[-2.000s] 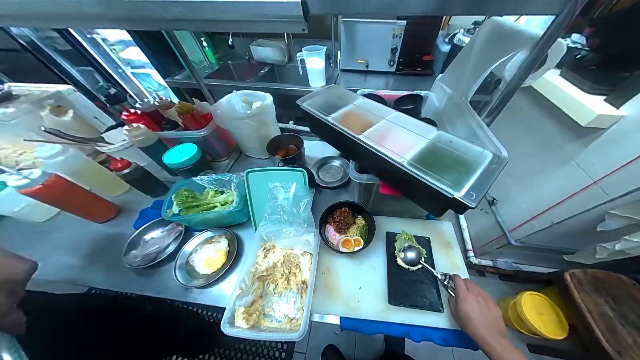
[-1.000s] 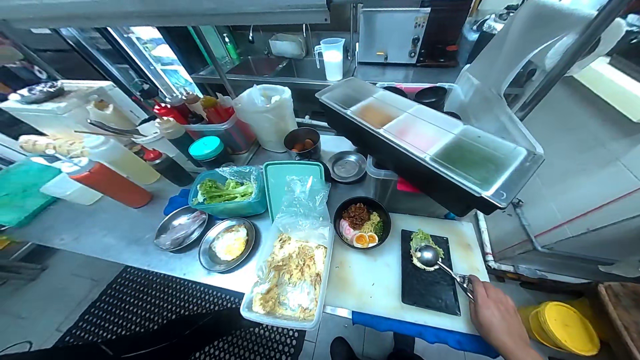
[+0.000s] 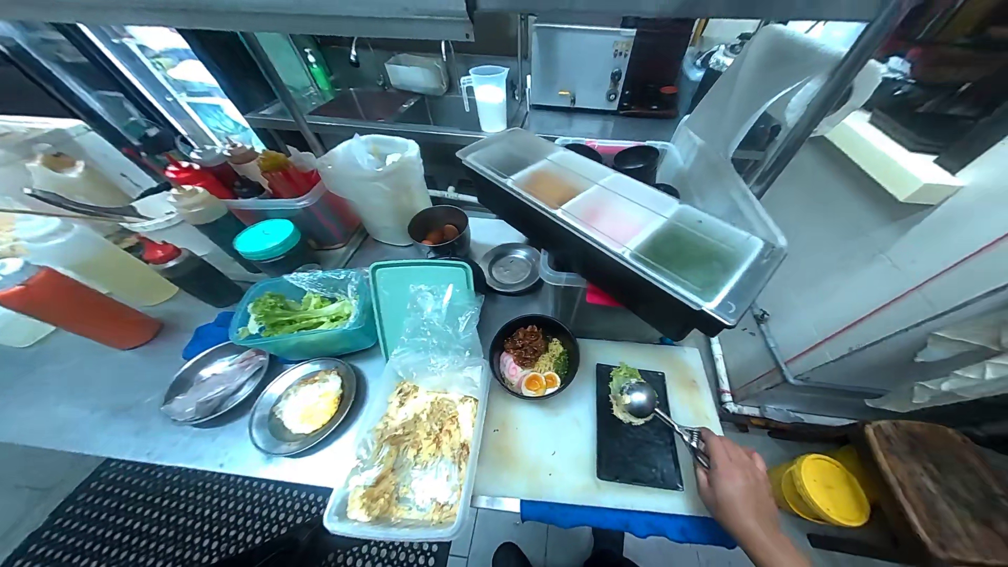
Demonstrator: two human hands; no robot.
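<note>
My right hand (image 3: 736,476) grips the handle of a metal ice-cream-type scoop (image 3: 639,398). The scoop's bowl rests on or just over pale mashed food (image 3: 630,415) with a green lettuce leaf (image 3: 624,373), on a black rectangular slate plate (image 3: 639,457). That plate lies on a white cutting board (image 3: 535,461). Left of it stands a black bowl (image 3: 572,354) with minced meat, noodles, pink-swirled slices and halved eggs. Further left, a plastic tub (image 3: 470,472) holds a yellowish, browned food under plastic film. My left hand is out of view.
A divided topping box (image 3: 583,264) with a raised lid overhangs the board's back. Lettuce in a teal tub (image 3: 315,344), metal plates (image 3: 350,409), a small pot (image 3: 465,236) and sauce bottles (image 3: 75,307) stand left. A yellow bucket (image 3: 835,490) is right, below counter height.
My right hand keeps its hold on the scoop at the slate plate. My left hand, partly seen at the left edge two seconds ago, has gone from view. The view has shifted.
</note>
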